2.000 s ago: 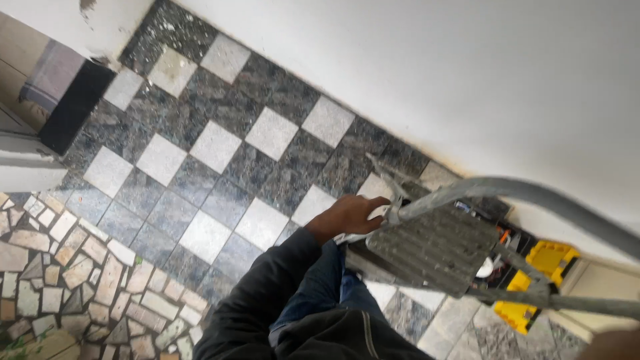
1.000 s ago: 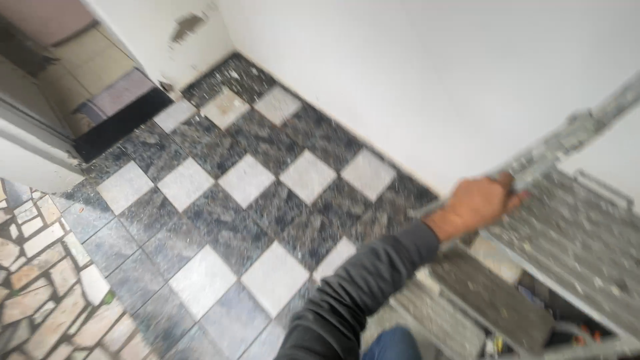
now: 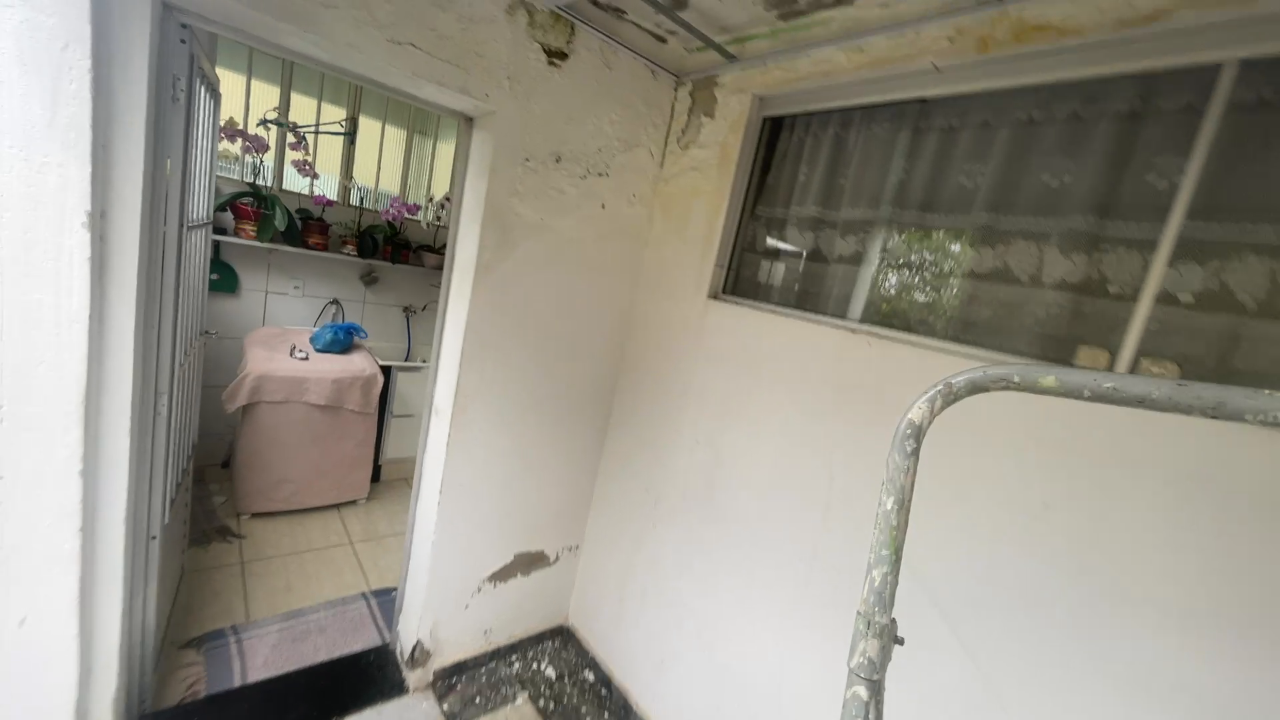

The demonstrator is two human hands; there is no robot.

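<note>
Neither my left hand nor my right hand shows in the head view at this moment. The bent metal tube rail of a stepladder [image 3: 895, 500], spotted with paint, rises at the lower right and runs off the right edge. Behind it stands a white wall [image 3: 770, 500] under a wide window [image 3: 960, 240] with a curtain inside. Peeling, stained patches mark the wall [image 3: 525, 565] and the ceiling [image 3: 800, 30].
To the left, a doorway with a barred metal door [image 3: 185, 300] opens on a tiled room. Inside are a cloth-covered appliance [image 3: 305, 430], a blue plastic bag [image 3: 337, 337], potted orchids on a shelf [image 3: 330, 248] and a rug [image 3: 300, 645]. A dark sill [image 3: 290, 690] crosses the threshold.
The view has swung up from the checkered floor to the walls, window and doorway. A hand that was on the stepladder in both earlier frames is out of view now.
</note>
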